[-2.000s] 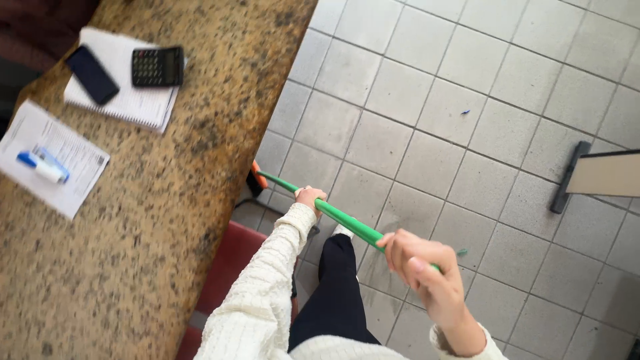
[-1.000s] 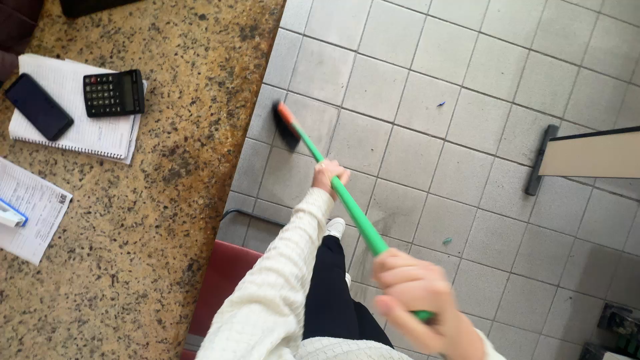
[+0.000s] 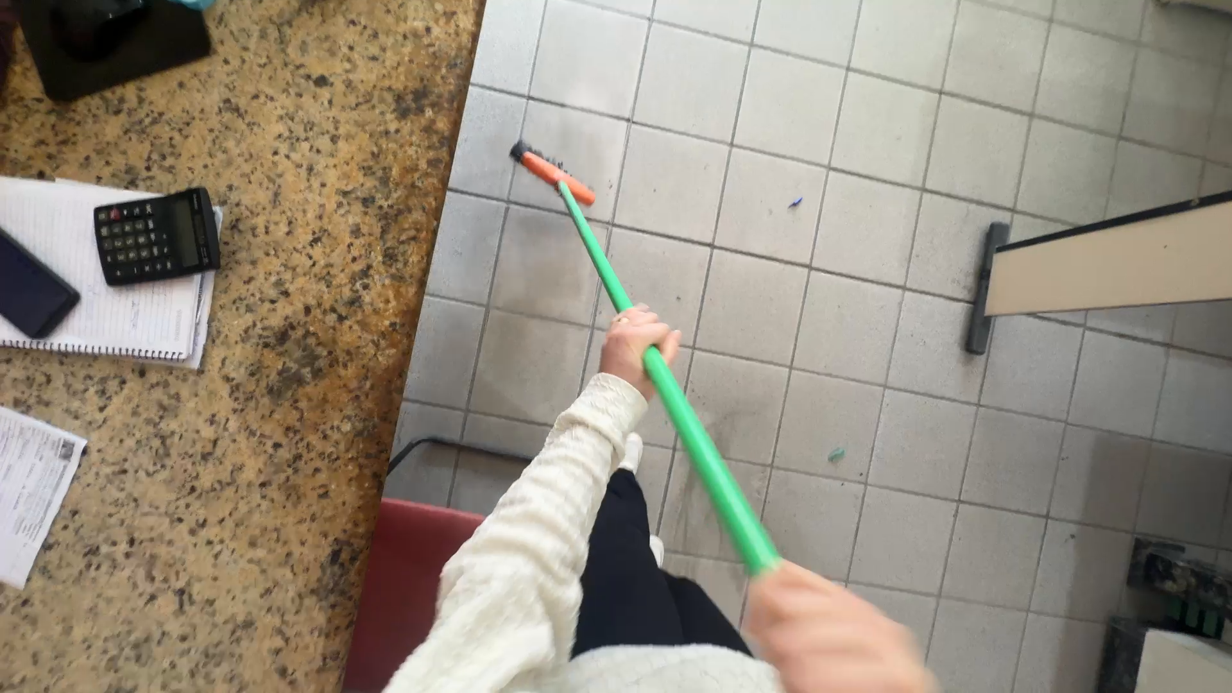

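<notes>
A broom with a green handle (image 3: 707, 462) and an orange head (image 3: 556, 179) with dark bristles slants across the view. Its head is over the tiled floor, right of the granite counter. Around the middle of the handle, my left hand (image 3: 636, 348) is closed, at the end of a white knit sleeve. My right hand (image 3: 833, 630), blurred, grips the upper end near the bottom edge. On the floor lie a small blue scrap (image 3: 795, 202) and a small green scrap (image 3: 836, 454).
The granite counter (image 3: 308, 241) holds a calculator (image 3: 157, 237), a phone (image 3: 34, 284), a spiral notebook (image 3: 106, 332) and a printed sheet (image 3: 34, 491). A red chair (image 3: 409, 577) stands beside it. A panel with a dark foot (image 3: 987, 289) stands right; a cable (image 3: 462, 445) is near the chair.
The broom head has moved out from beside the counter's edge, farther over the floor and away from me. Both hands have stayed on the handle.
</notes>
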